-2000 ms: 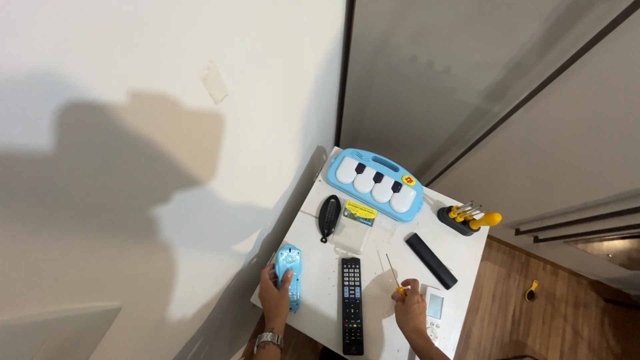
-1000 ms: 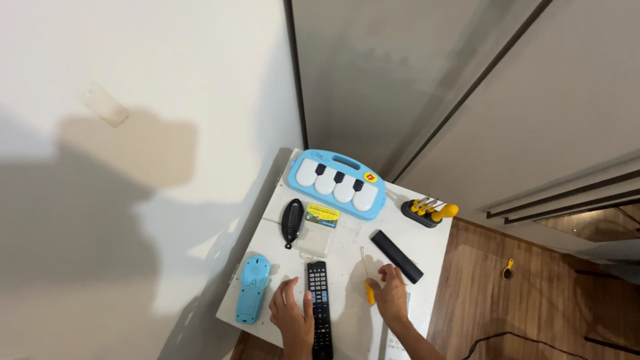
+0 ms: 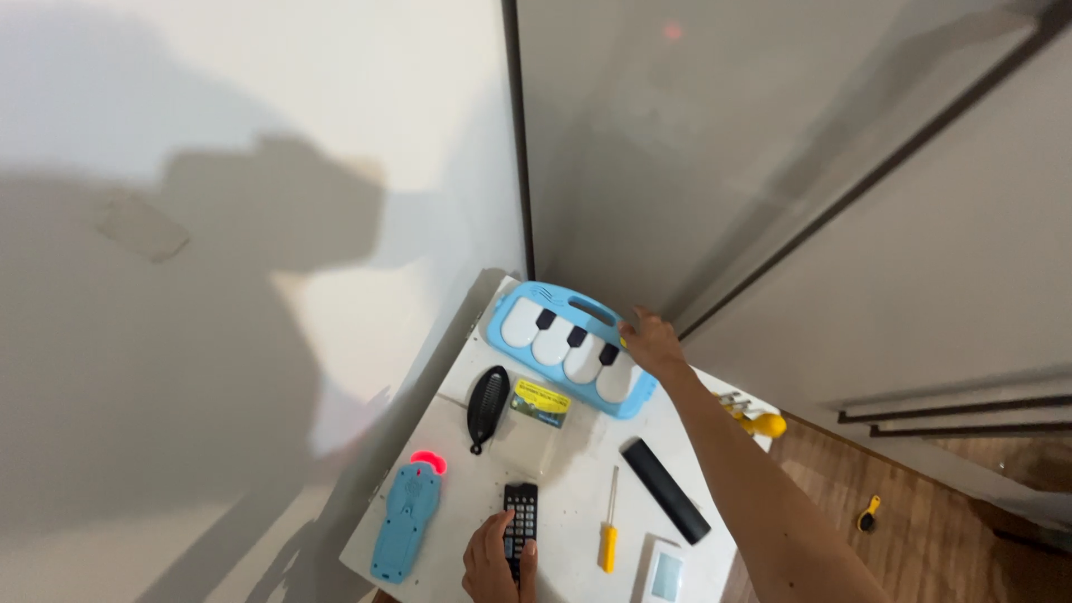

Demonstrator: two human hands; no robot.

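My left hand (image 3: 494,559) lies over the lower part of a black remote control (image 3: 521,511), fingers and thumb on its two sides. My right hand (image 3: 655,342) reaches across to the right end of a light-blue toy piano (image 3: 548,342), fingers at its edge. A yellow-handled screwdriver (image 3: 610,536) rests on the white table beside a black bar-shaped object (image 3: 666,492). At the left lies a light-blue toy device (image 3: 405,523) with a red glow at its top. A black oval object (image 3: 487,408) is beside a clear plastic case (image 3: 529,435) with a yellow label.
The white table (image 3: 444,502) stands against a wall and grey cabinet doors. A white remote with a screen (image 3: 666,578) lies at its near edge. Yellow-handled tools (image 3: 758,423) stand in a holder at the right. A yellow-and-black object (image 3: 869,513) is on the wooden floor.
My right hand has let go of the screwdriver and moved up to the toy piano. My left hand has left the blue device and come to the black remote. The blue device now glows red.
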